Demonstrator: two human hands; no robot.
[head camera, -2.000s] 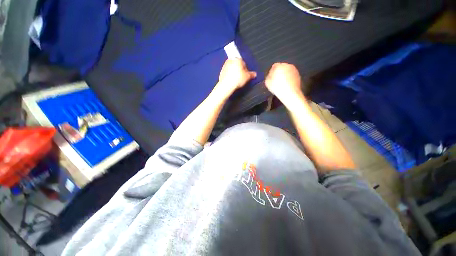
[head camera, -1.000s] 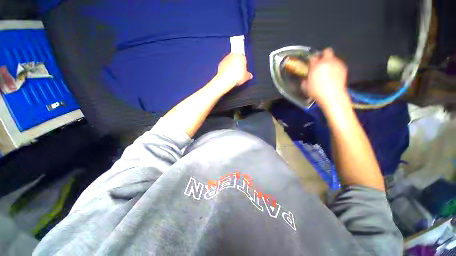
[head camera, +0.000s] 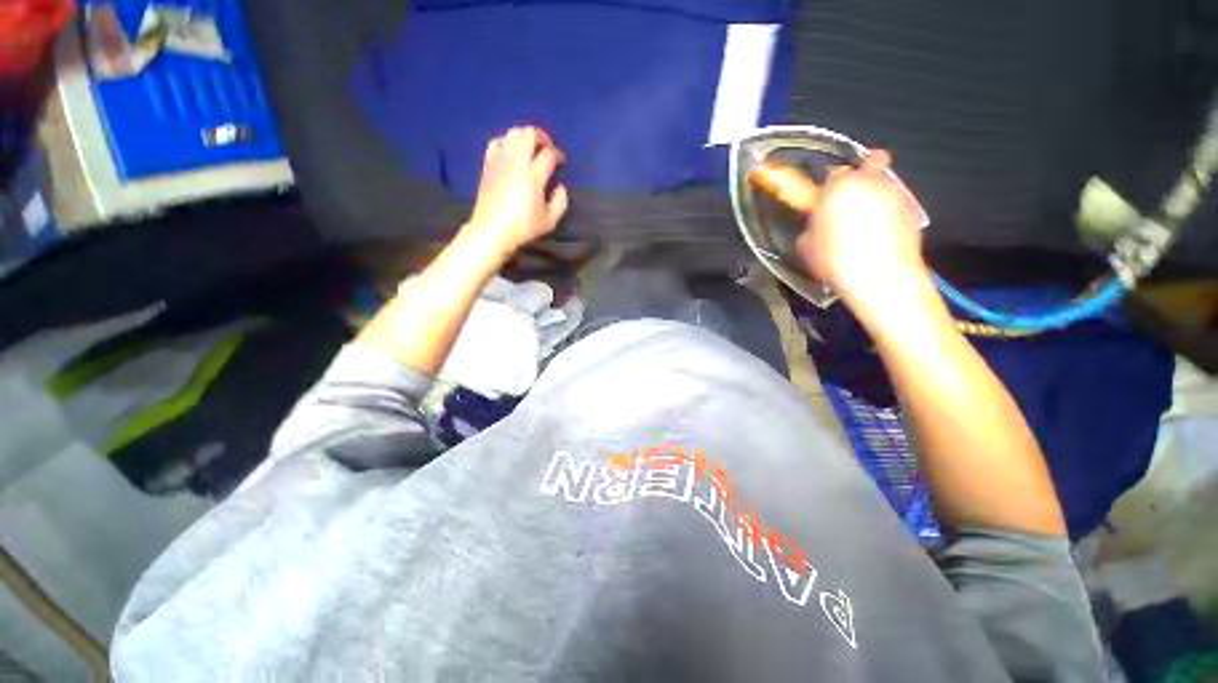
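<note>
A blue garment piece (head camera: 615,94) lies flat on the black ribbed ironing table (head camera: 988,107). A white strip (head camera: 744,83) lies along its right edge. My right hand (head camera: 862,220) grips the handle of the steam iron (head camera: 781,220), whose pointed plate is by the near right edge of the cloth, just below the strip's lower end. My left hand (head camera: 521,187) is at the near edge of the blue cloth, fingers loosely bent, holding nothing that I can see.
A blue-fronted box (head camera: 174,100) stands at the left, with something red (head camera: 34,34) at the top corner. A blue and tan hose (head camera: 1055,318) runs right from the iron. Dark blue cloth (head camera: 1055,400) hangs below the table at the right. White cloth (head camera: 494,347) lies below my left hand.
My right hand took hold of the iron and brought it to the cloth's right edge. My left hand has let go of the white strip and moved left; more of the strip shows.
</note>
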